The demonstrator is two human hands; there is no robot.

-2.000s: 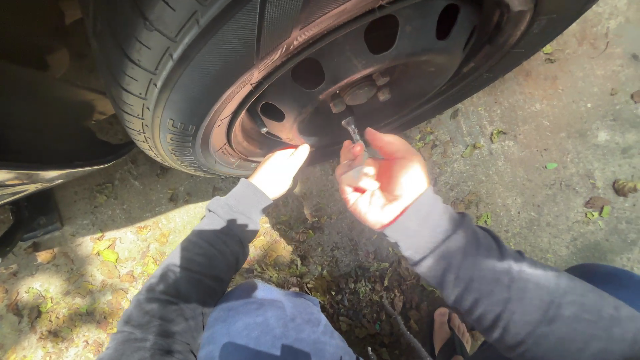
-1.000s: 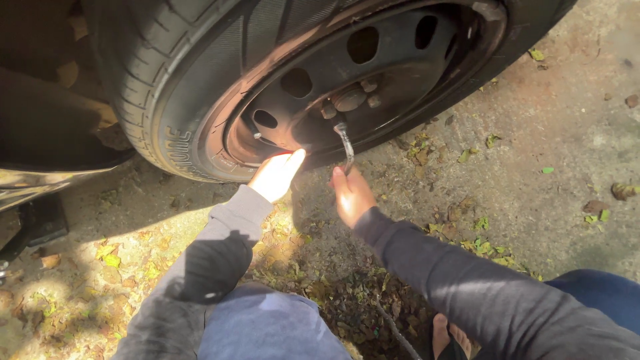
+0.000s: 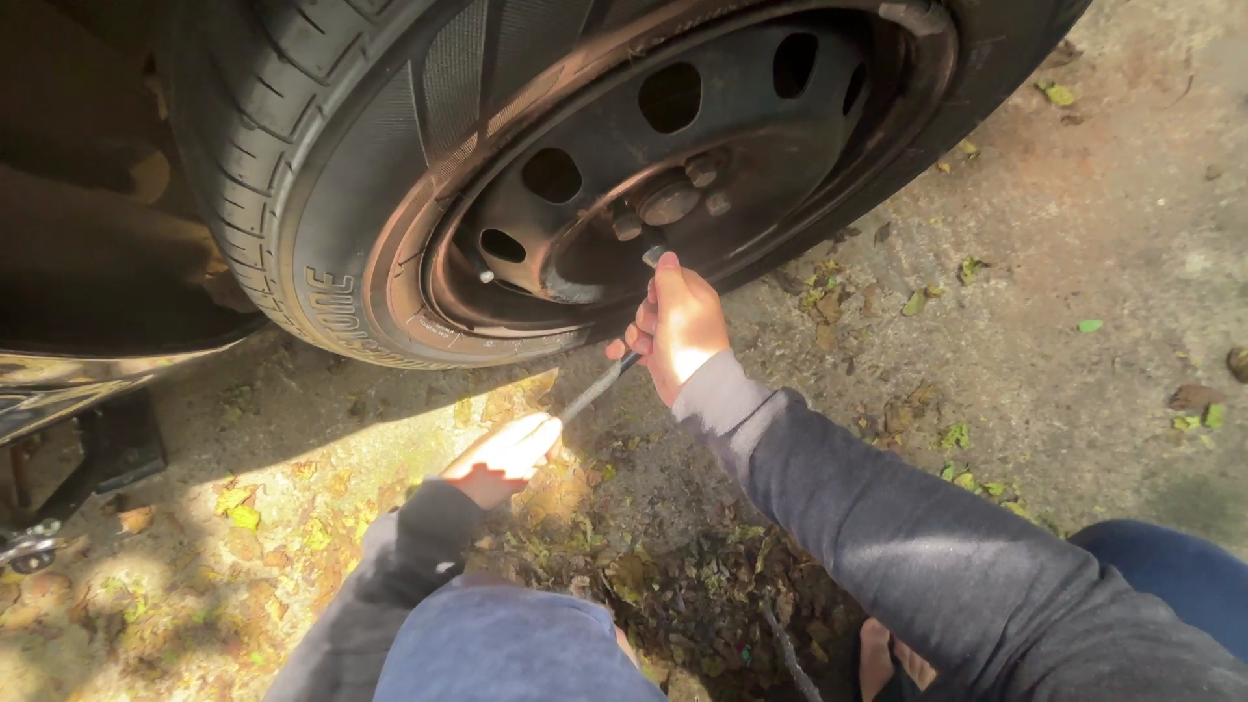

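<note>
A steel car wheel [image 3: 721,127] with a black rubber tire [image 3: 331,224] fills the top of the view. Around its center cap [image 3: 669,200] sit several lug nuts [image 3: 701,170]. My right hand [image 3: 678,322] grips a metal lug wrench [image 3: 597,392] near its head, just below the lowest visible nuts; whether the head touches a nut cannot be told, as my fingers cover part of it. Lower left, my left hand [image 3: 509,453] is closed around the other end of the wrench's bar, in bright sunlight. A valve stem [image 3: 487,277] shows at the rim.
The dark car body [image 3: 88,214] is at the left, with a jack [image 3: 107,448] under its sill. Dry leaves [image 3: 829,292] lie scattered on the concrete ground [image 3: 1102,224]. My knees and a bare foot [image 3: 876,658] are at the bottom, near a thin stick [image 3: 788,651].
My left hand has left the wheel's lower edge, moved down and right, and taken hold of the wrench's bar. My right hand still holds the wrench, now nearer its head.
</note>
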